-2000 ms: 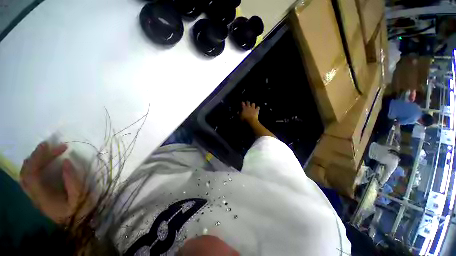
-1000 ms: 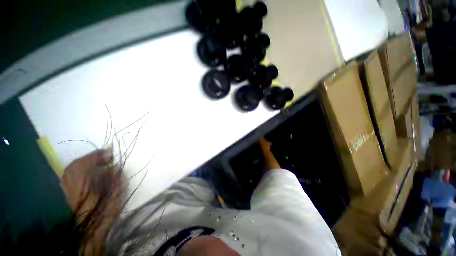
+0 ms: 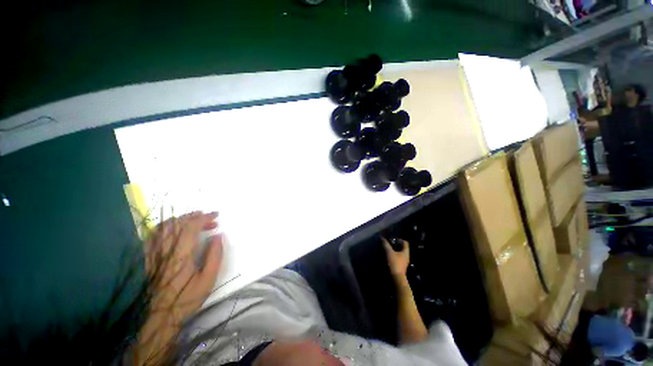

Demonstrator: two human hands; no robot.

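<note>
Several glossy black flanged housings (image 3: 346, 156) stand in a cluster on the white work sheet (image 3: 265, 171). My left hand (image 3: 187, 246) lies at the sheet's near left part, thumb apart from the fingers, with nothing seen in it; dark hair strands partly cover it. My right hand (image 3: 397, 255) is inside the black plastic bin (image 3: 349, 259), with a small dark part between thumb and fingers. The bin's contents are dark and hard to make out.
Cardboard cartons (image 3: 494, 214) stand right of the bin. Yellow tape (image 3: 136, 202) marks the sheet's left edge. A pale rail (image 3: 179, 89) and dark green conveyor belt (image 3: 215, 36) lie beyond. A tan sheet (image 3: 433, 114) adjoins the housings. People are at the far right.
The view has swung, showing more of the bench and conveyor. My right hand now shows more clearly in the bin, with a dark part in its fingers. My left hand stays by the sheet's left side.
</note>
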